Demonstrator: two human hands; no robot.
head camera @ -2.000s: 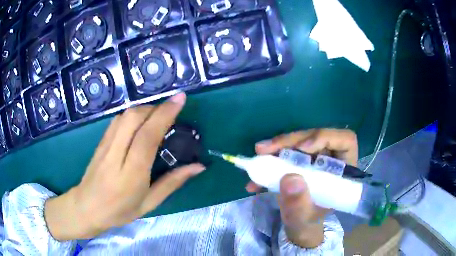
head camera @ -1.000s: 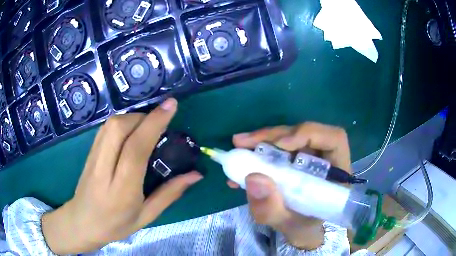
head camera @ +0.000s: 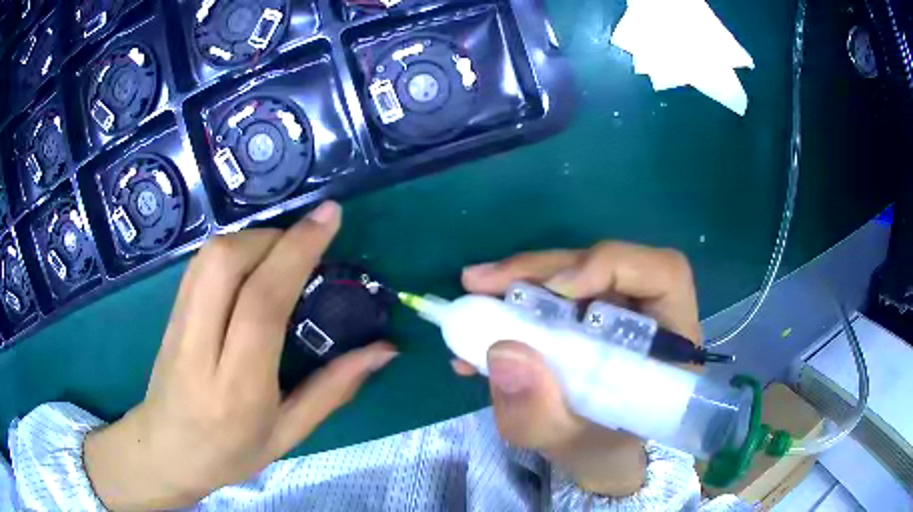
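Note:
A black round speaker unit (head camera: 345,315) with a pale rectangle and white spots near its edge is held between the thumb and fingers of my left hand (head camera: 235,350), just above the green mat. My right hand (head camera: 591,350) is closed around the white-filled dispensing syringe (head camera: 601,375). The syringe's yellow-green needle tip (head camera: 408,300) points left, close to the unit's right edge beside the white spots; I cannot tell if it touches. A clear finger switch (head camera: 581,318) with two screws sits on the syringe, with a green cap (head camera: 741,435) at its rear.
A black blister tray (head camera: 455,150) with round units in its pockets fills the upper left. White angular paper (head camera: 686,50) lies at the upper right. A clear air hose (head camera: 791,180) runs down the right side. A cardboard box (head camera: 786,410) and white surfaces are at the lower right.
The syringe and my right hand have moved left, bringing the needle tip to the unit's edge. My left hand and the unit have shifted slightly left. The tray appears further left in view.

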